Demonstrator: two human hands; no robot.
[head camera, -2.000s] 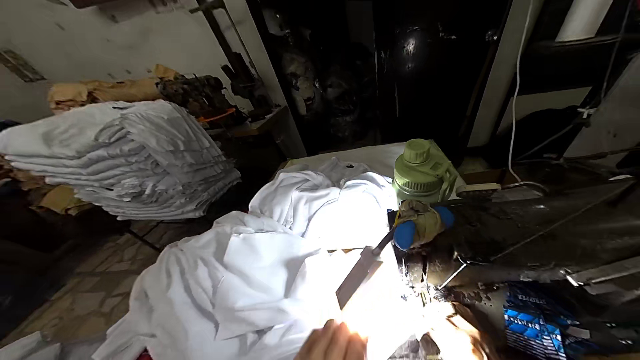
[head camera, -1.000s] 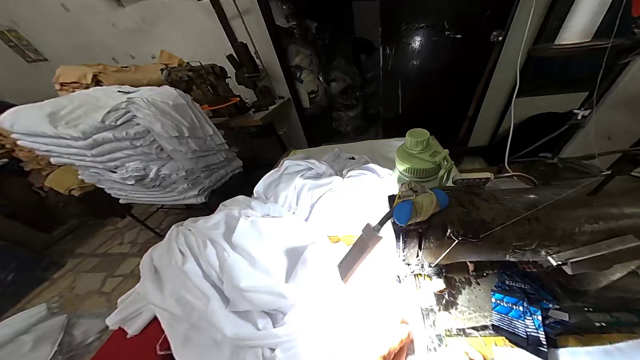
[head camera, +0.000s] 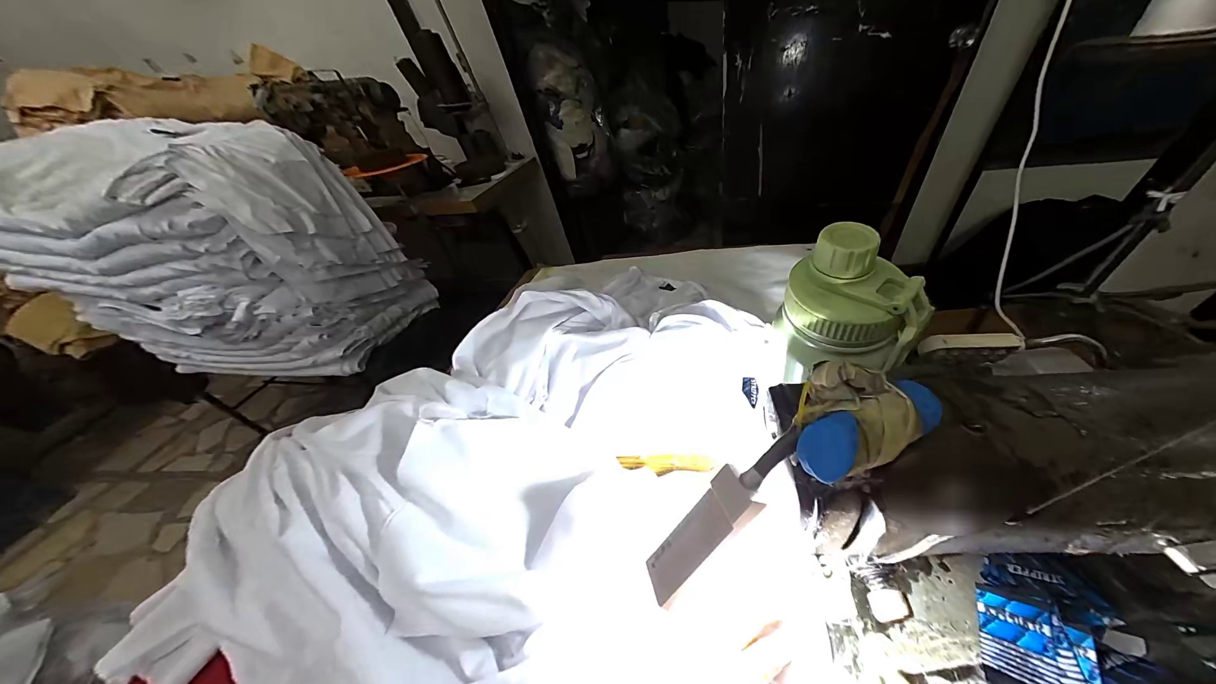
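White fabric (head camera: 456, 532) lies in loose folds before the dark sewing machine (head camera: 1045, 446), strongly lit near the machine's needle area. At the bottom, slivers of skin, apparently fingers of my left hand (head camera: 763, 635), show against the glare; their grip is hidden. My right hand is out of sight. A small dark label (head camera: 750, 391) sits on the fabric, and a yellow piece (head camera: 667, 464) lies on it further left. A flat grey-brown piece (head camera: 698, 541) on a dark stem hangs over the cloth, beside a blue roll wrapped in tan cloth (head camera: 860, 432) on the machine.
A green bottle (head camera: 841, 304) stands behind the machine head. Stacked white garments (head camera: 209, 256) rise at left, with another machine (head camera: 342, 119) behind. Blue printed packets (head camera: 1040, 627) lie at lower right. A white cable (head camera: 1024, 171) hangs down behind the machine.
Two seconds ago both hands showed at the bottom edge; now only slivers of skin do. The yellow piece and the label on the fabric have come into sight.
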